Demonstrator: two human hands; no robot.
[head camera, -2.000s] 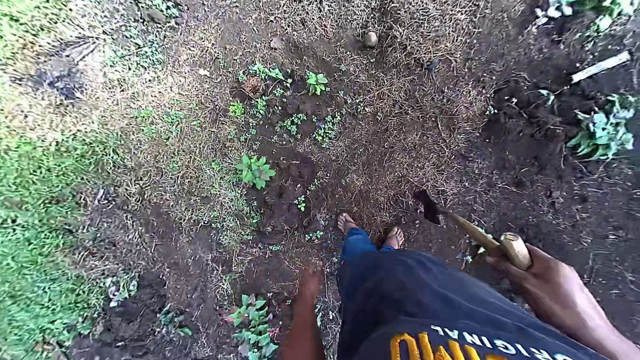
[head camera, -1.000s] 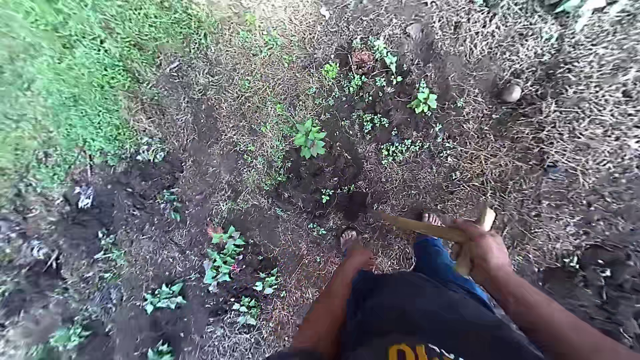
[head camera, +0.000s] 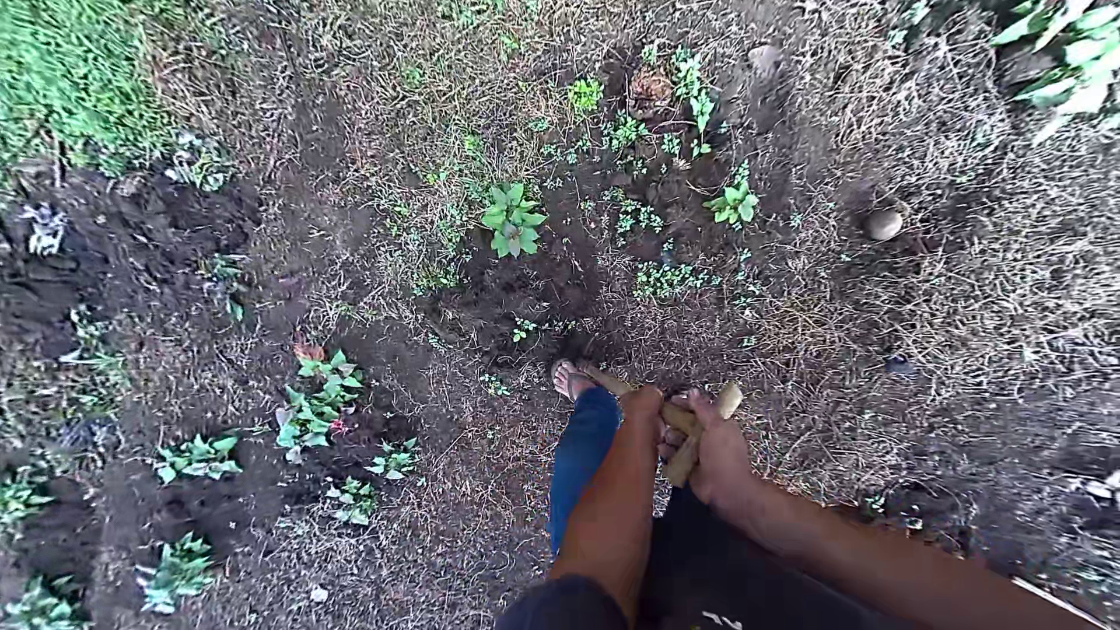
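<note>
A wooden-handled digging tool (head camera: 612, 380) slants across my feet, its far end down at the dark soil; the blade cannot be made out there. My right hand (head camera: 719, 446) is closed round the handle near its wooden crosspiece (head camera: 729, 400). On the shaft just to the left, my left hand (head camera: 646, 409) is closed too. Beyond the tool's far end lies a patch of loose dark soil (head camera: 560, 289) with a leafy green plant (head camera: 514, 219) at its upper edge.
A sandalled foot (head camera: 570, 380) stands beside the tool. Low leafy plants (head camera: 319, 402) grow in dark soil at the left. A round stone (head camera: 884, 225) lies in dry grass at the right. Broad-leaved plants (head camera: 1072, 57) are at the top right, green grass (head camera: 79, 79) at the top left.
My left hand, bare and away from the tool two seconds ago, now grips the handle beside my right hand. The tool has swung from the right side to in front of my feet.
</note>
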